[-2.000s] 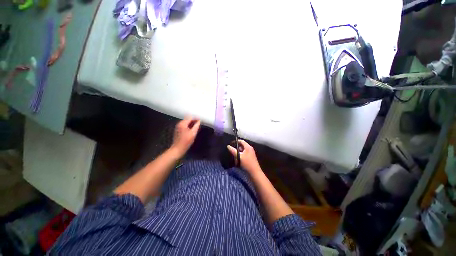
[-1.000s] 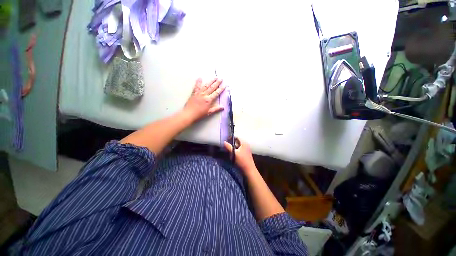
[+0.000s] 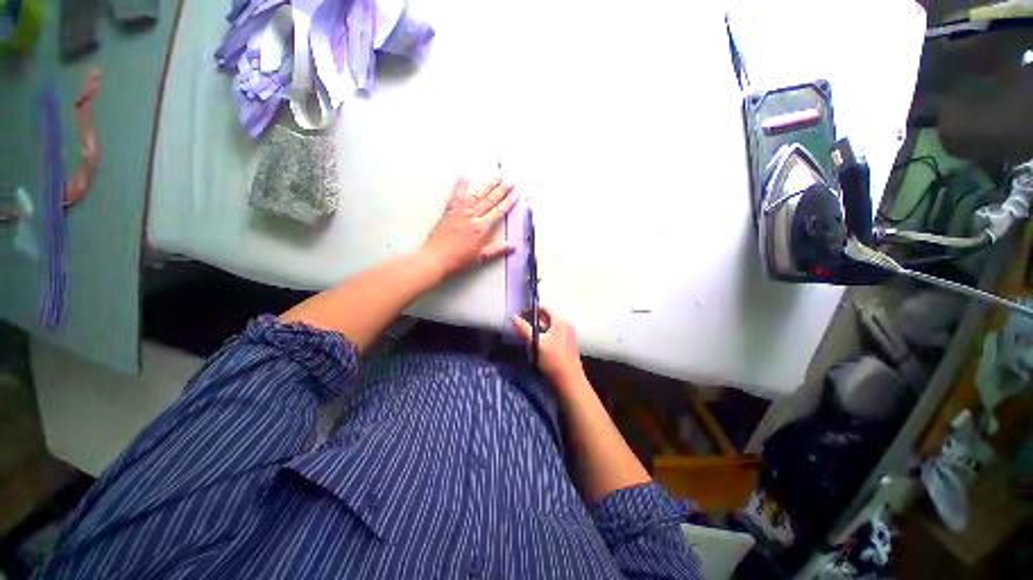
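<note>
A narrow lilac strip (image 3: 518, 263) lies lengthwise on the white cloth-covered table (image 3: 668, 215), its near end at the front edge. My left hand (image 3: 468, 227) lies flat with fingers spread, fingertips at the strip's upper left side. My right hand (image 3: 552, 343) grips the handles of the dark fabric shears (image 3: 532, 255) at the table's front edge. The blades point away from me along the strip's right edge. Whether the blades are parted cannot be told.
A rough grey block (image 3: 295, 175) and a crumpled lilac and white pile (image 3: 329, 51) are at back left. The iron (image 3: 807, 221) sits on its rest (image 3: 790, 113) at right, with hose and cord. A side table (image 3: 113, 227) holds lilac and salmon strips.
From two seconds ago, my left hand has moved from the front edge onto the strip, and the shears have come against its right edge. Since one second ago, the hands have barely moved; the view shifted slightly.
</note>
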